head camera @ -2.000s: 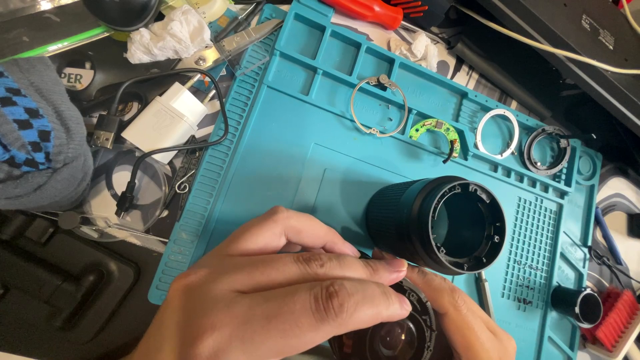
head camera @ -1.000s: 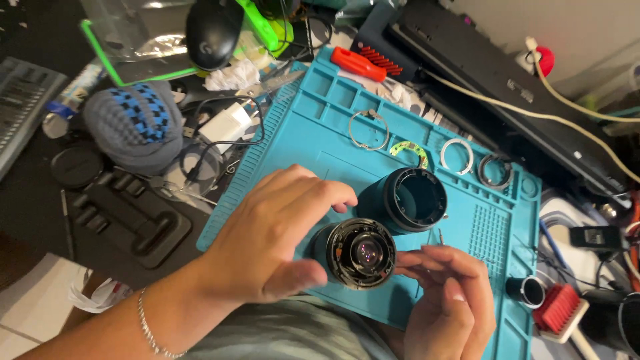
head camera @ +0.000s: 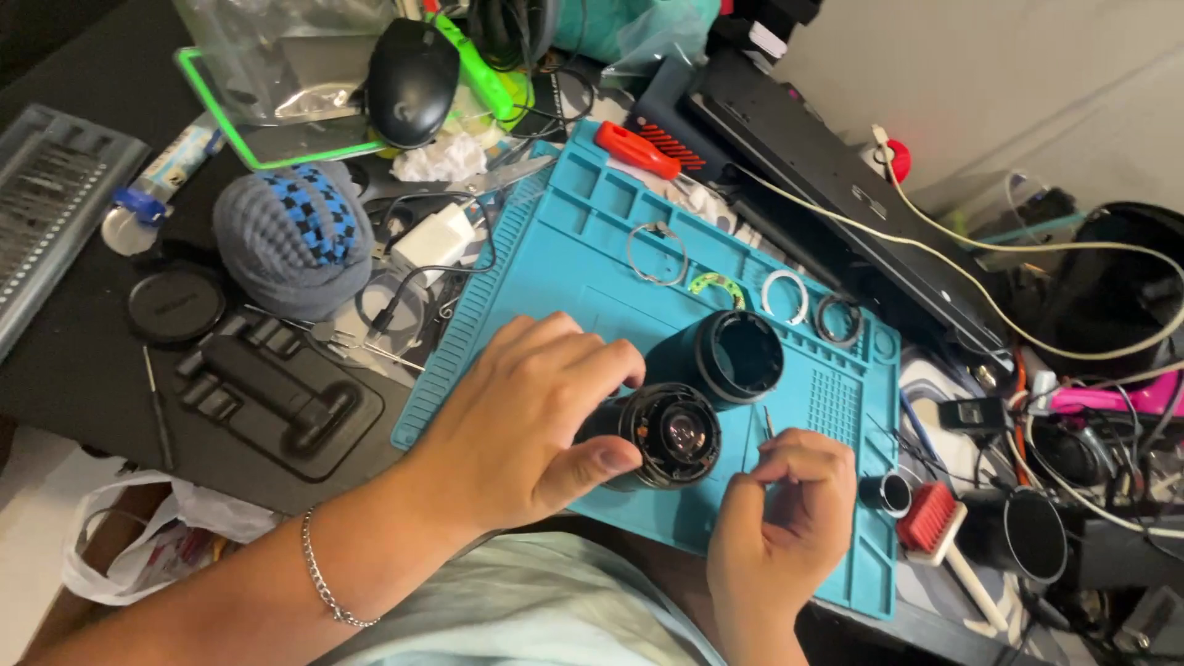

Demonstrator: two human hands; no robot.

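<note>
On a teal repair mat (head camera: 592, 347) stand a camera lens body (head camera: 683, 435), its inner glass facing up, and beside it a black lens barrel (head camera: 726, 356). My left hand (head camera: 532, 416), fingers curved and thumb apart, is at the left side of the lens body; whether it touches is unclear. To the right, my right hand (head camera: 786, 523) has its thumb and index finger near each other by a thin metal tool tip (head camera: 768, 421); whether it grips the tool cannot be told. A metal ring (head camera: 657, 254), a green flex circuit (head camera: 718, 285), a white ring (head camera: 784, 296) and a black ring (head camera: 837, 320) lie along the mat's top.
A red-handled screwdriver (head camera: 638, 150) crosses the mat's upper edge. Left are a rolled grey cloth (head camera: 294, 239), a white charger (head camera: 433, 242) and a black tool case (head camera: 282, 398). A small black cylinder (head camera: 885, 495) and a red brush (head camera: 928, 518) sit right. A monitor-like black panel (head camera: 860, 194) borders the back.
Two seconds ago both hands were over the lens body; they have since moved apart, leaving its top uncovered. The view has widened greatly since that frame.
</note>
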